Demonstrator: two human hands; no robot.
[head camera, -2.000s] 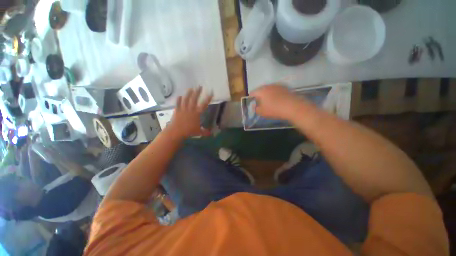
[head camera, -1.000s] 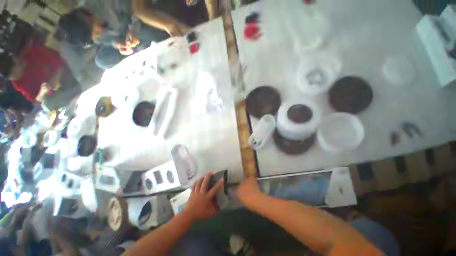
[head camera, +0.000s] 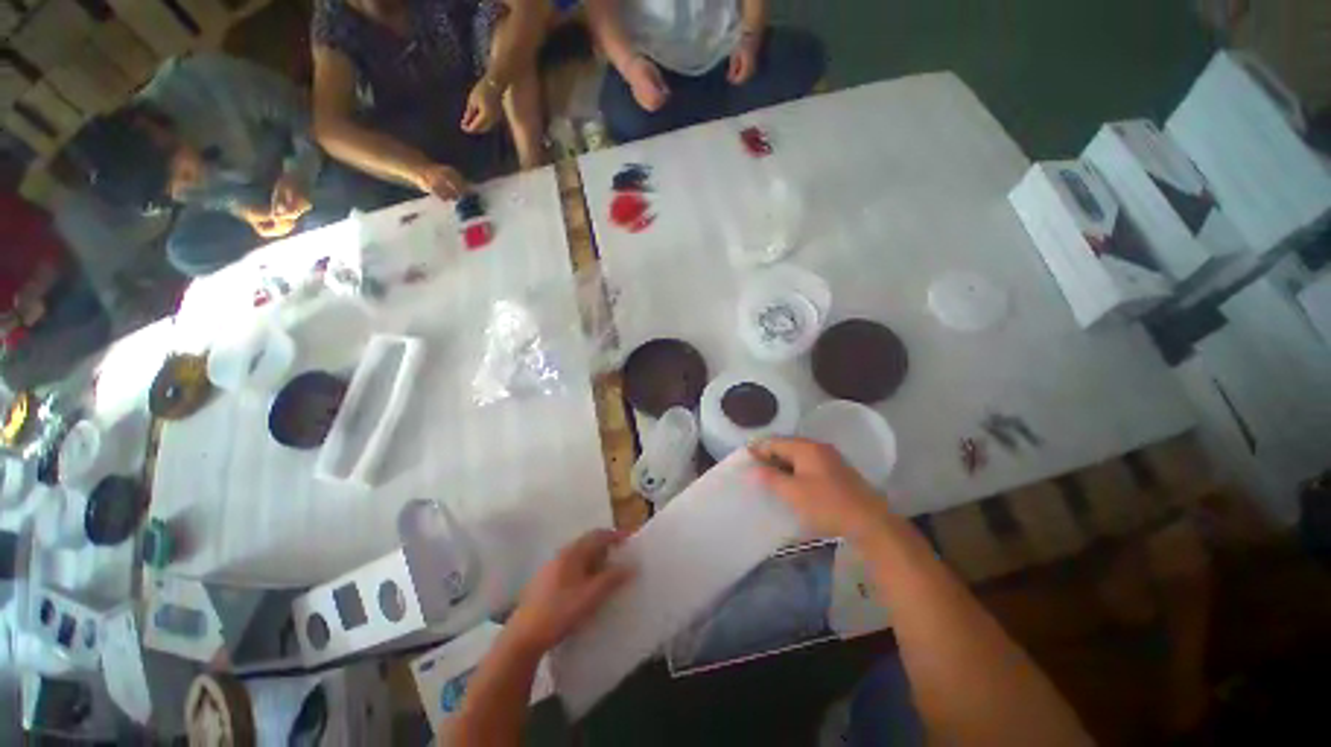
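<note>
A long white sheet or flat strip (head camera: 679, 577), perhaps the opened booklet, is held slanting in front of me. My left hand (head camera: 581, 584) grips its lower left part. My right hand (head camera: 807, 482) pinches its upper right end. No print can be made out on it. Behind and below it lies the long open white box (head camera: 844, 591) with the pale blue-wrapped item (head camera: 759, 610) inside. The sheet and my right forearm hide part of the box.
A white insert with cutouts (head camera: 355, 619) stands at the left. Dark discs (head camera: 858, 361), a white tub (head camera: 851, 438), a white oblong tray (head camera: 372, 409) and clear bags (head camera: 514, 355) lie on the tables. White boxes (head camera: 1088, 241) are stacked at the right. Several people sit across.
My view has lifted towards the far side. The white sheet is now raised and stretched between both hands; earlier my hands were low at the table edge, a dark item by my left hand.
</note>
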